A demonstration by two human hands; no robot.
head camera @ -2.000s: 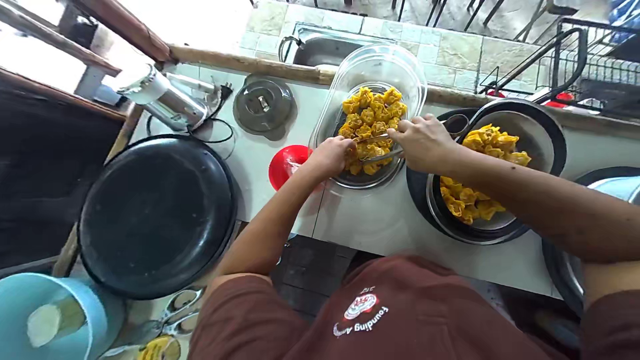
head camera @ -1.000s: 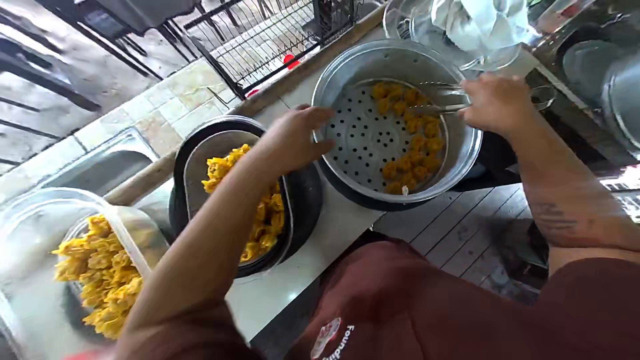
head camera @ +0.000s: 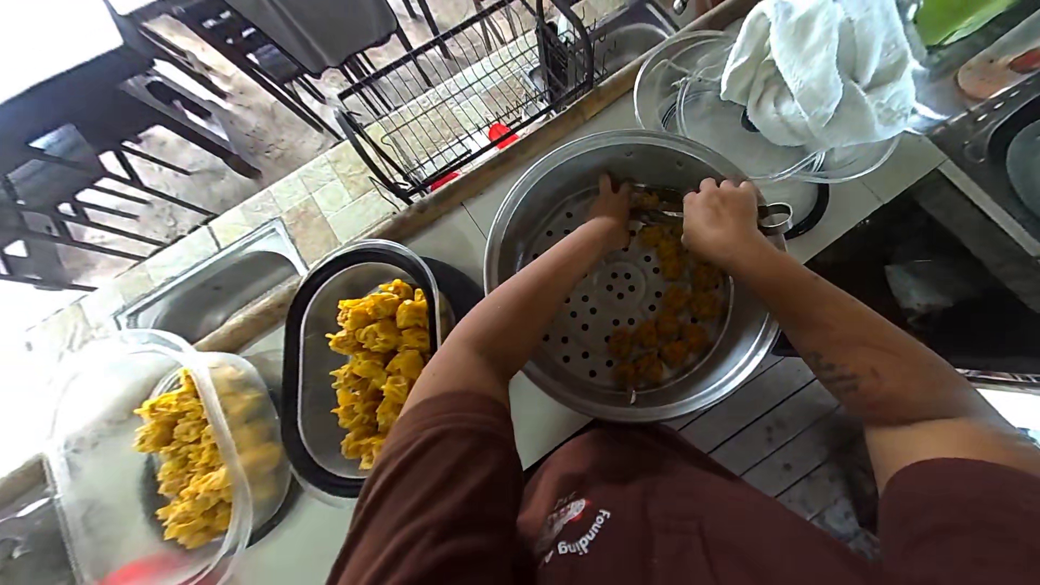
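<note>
A large perforated metal steamer pan (head camera: 601, 317) stands before me, with yellow dumplings (head camera: 670, 317) along its right side. My right hand (head camera: 719, 213) is closed on metal tongs (head camera: 774, 216), whose tips reach down inside the pan. Inside the far part of the pan, my left hand (head camera: 609, 213) is at the dumplings by the tong tips; whether it holds one cannot be told. To the left, a black-rimmed oval container (head camera: 296, 390) holds a heap of yellow dumplings (head camera: 382, 357). More dumplings (head camera: 191, 463) lie in a clear plastic container (head camera: 81, 455) at the far left.
Behind the pan are a black wire rack (head camera: 455, 106) and a wooden counter edge (head camera: 455, 199). A white cloth (head camera: 821, 73) lies over clear lids (head camera: 691, 81) at the back right. A sink (head camera: 219, 284) is at the back left, and a dark stove top (head camera: 934, 268) is right.
The view has swung right from the dumpling containers to the steamer pan. My left hand, earlier over the pan's left rim, is now down inside it, and the tongs have moved to its far side.
</note>
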